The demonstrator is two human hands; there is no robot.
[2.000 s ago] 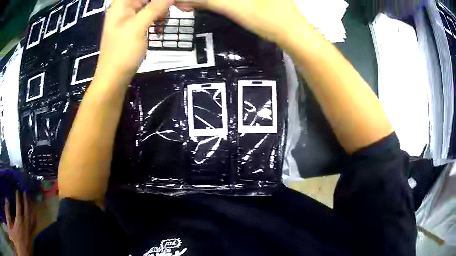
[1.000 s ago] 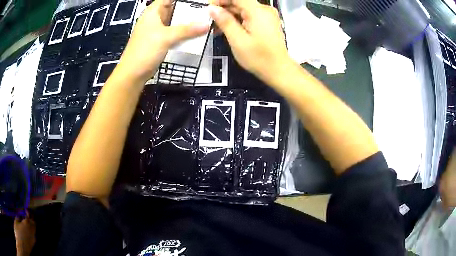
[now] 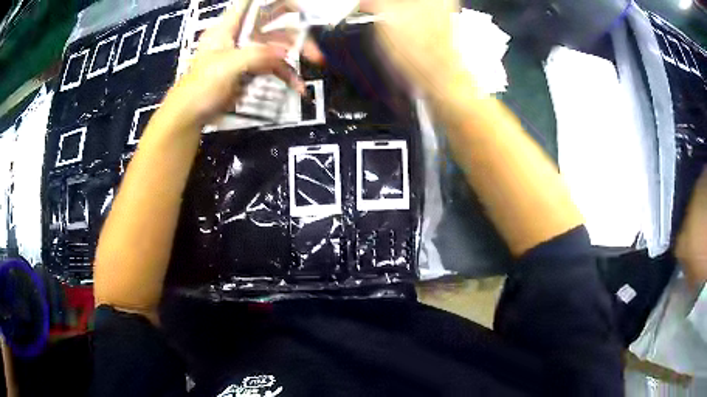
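Observation:
My left hand [image 3: 225,74], blurred, grips a front housing [image 3: 263,97] at the top centre; its keypad grid points down and its upper part is cut off by the top edge. My right hand [image 3: 415,46] is also blurred, at the top edge; its fingertips are unclear. A small white piece [image 3: 329,9] shows between the hands; I cannot tell which hand touches it. Below lies the shiny black blister tray [image 3: 248,291] with black housings. Two near housings bear white adhesive frames [image 3: 382,203]. A white sheet [image 3: 221,122] lies on the tray under my left hand.
White scraps [image 3: 484,54] lie right of the tray on the green bench [image 3: 484,233]. Further right are a stack of white sheets [image 3: 593,147] and another filled tray [image 3: 686,101]. A purple-ringed fan [image 3: 23,306] is at lower left. Another person's arm [image 3: 692,240] shows at the right edge.
The held housing has tilted and moved slightly down and left with my left hand. My right hand has moved right, away from it. More of the other person's arm shows at the right edge.

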